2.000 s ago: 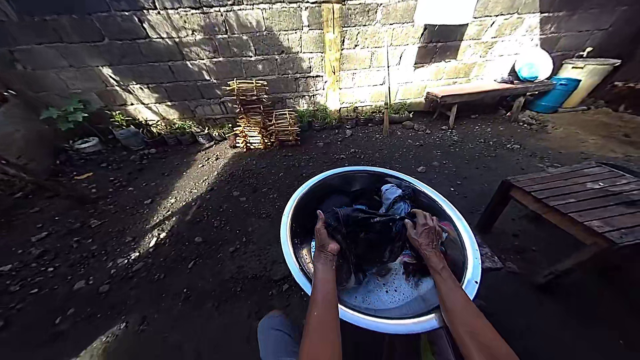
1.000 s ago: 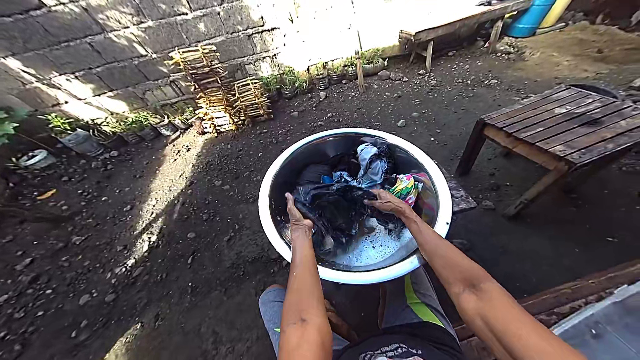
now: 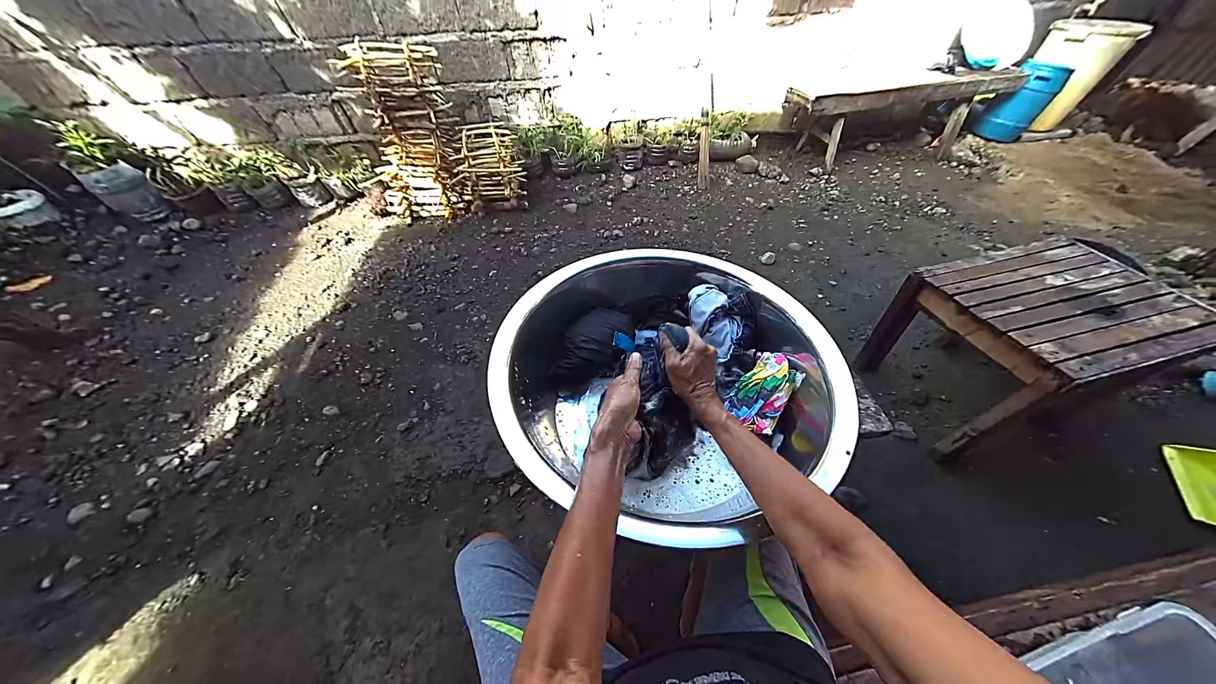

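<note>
A round metal basin (image 3: 508,399) stands in front of my knees, with wet clothes and sudsy water (image 3: 689,484) in it. Both my hands are over its middle, close together. My right hand (image 3: 691,370) is closed around a bunched part of a dark wet garment (image 3: 660,418). My left hand (image 3: 619,404) grips the same garment on its left side, thumb up. Around them lie a dark cloth bundle (image 3: 594,344), a light blue and white cloth (image 3: 714,318) and a multicolored printed cloth (image 3: 763,391).
A slatted wooden table (image 3: 1064,304) stands right of the basin. Stacked sticks (image 3: 413,142) and potted plants line the block wall. A wooden bench (image 3: 902,95) and a blue container (image 3: 1026,103) are at the back right. A clear plastic bin (image 3: 1130,651) sits at the lower right.
My hands have come closer together over the basin, and my right hand has closed on bunched dark cloth. The multicolored cloth shows more fully than two seconds ago. The view has shifted.
</note>
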